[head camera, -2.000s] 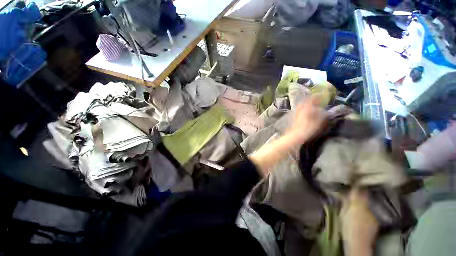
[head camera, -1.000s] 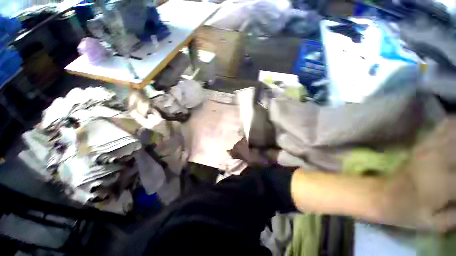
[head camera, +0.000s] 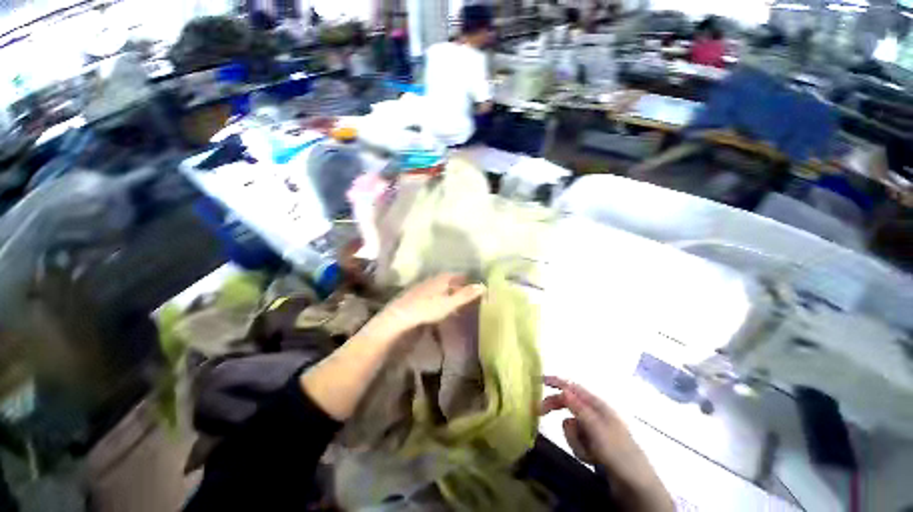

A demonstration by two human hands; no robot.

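The taupe garment cloth (head camera: 270, 385) with yellow-green lining (head camera: 509, 360) is bunched over my lap and the left part of the white machine table (head camera: 621, 290). My left hand (head camera: 440, 298) lies on the bunched cloth, fingers at the lining's upper part; whether it grips is unclear. My right hand (head camera: 586, 420) is at the lining's right edge above the table front, fingers apart and holding nothing visible. The picture is blurred.
The white sewing machine (head camera: 831, 350) stands at the right, with its needle plate (head camera: 666, 378) in the bed. A black phone-like rectangle (head camera: 826, 428) lies under the arm. A person in white (head camera: 455, 90) is beyond. Another white table (head camera: 250, 200) stands at the upper left.
The view has swung right from the cut-piece pile to the sewing machine. The taupe and yellow-green cloth is now beside the machine, and my right hand shows at its right edge.
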